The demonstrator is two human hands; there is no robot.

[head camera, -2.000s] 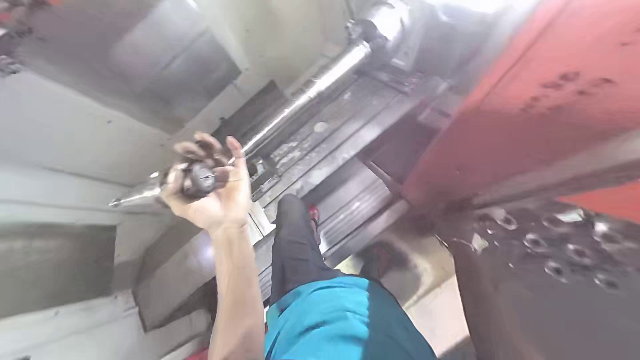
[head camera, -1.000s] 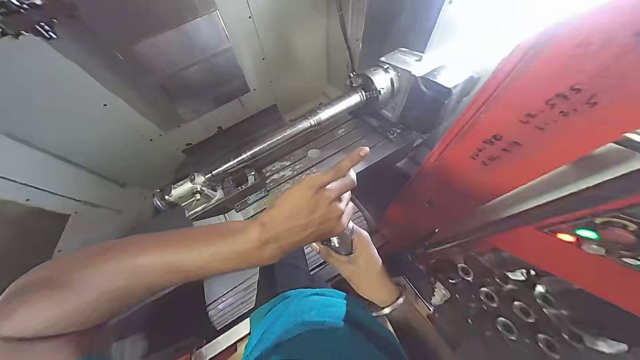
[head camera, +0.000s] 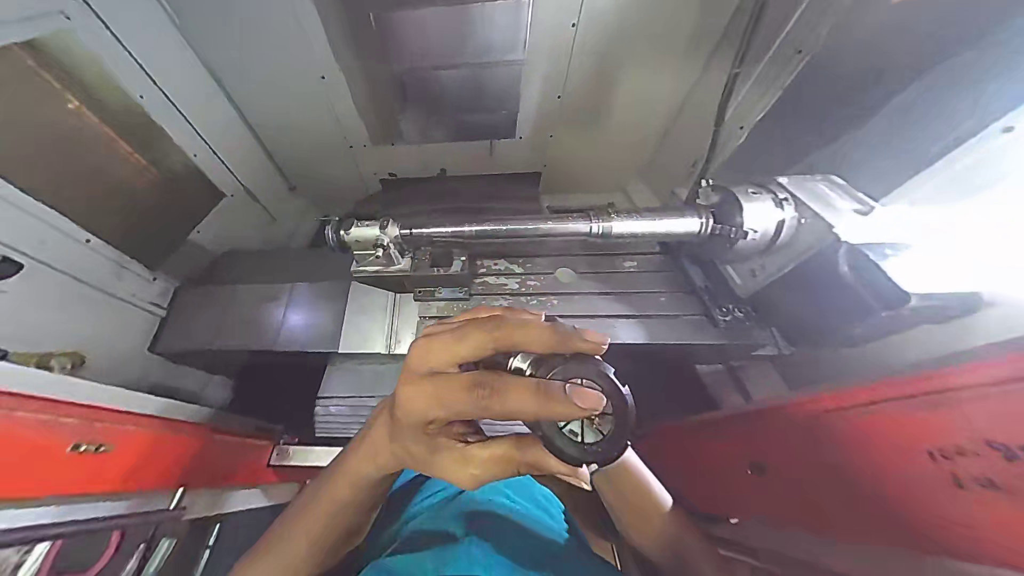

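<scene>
My left hand [head camera: 480,392] has its fingers curled around the dark, ring-shaped nut of a collet chuck tool holder [head camera: 588,412]. The slotted collet face shows in the middle of the nut, partly under a fingertip. Only the wrist side of my right hand [head camera: 620,476] shows, close below the tool holder; its fingers are mostly hidden behind the holder and my left hand. Beyond the hands, a long polished metal shaft [head camera: 512,228] lies level between a chuck [head camera: 756,216] at the right and a tailstock [head camera: 372,240] at the left.
Under the shaft runs a slotted machine table [head camera: 584,304]. Grey enclosure walls [head camera: 640,96] stand behind. A red panel [head camera: 880,440] with handwritten marks is at the right, another red panel [head camera: 104,448] at the left. Metal bars and a pink-red handle [head camera: 100,552] are at the lower left.
My left hand was over the tool holder with a finger extended; now its fingers wrap the nut. The collet face has come into sight. The view has turned.
</scene>
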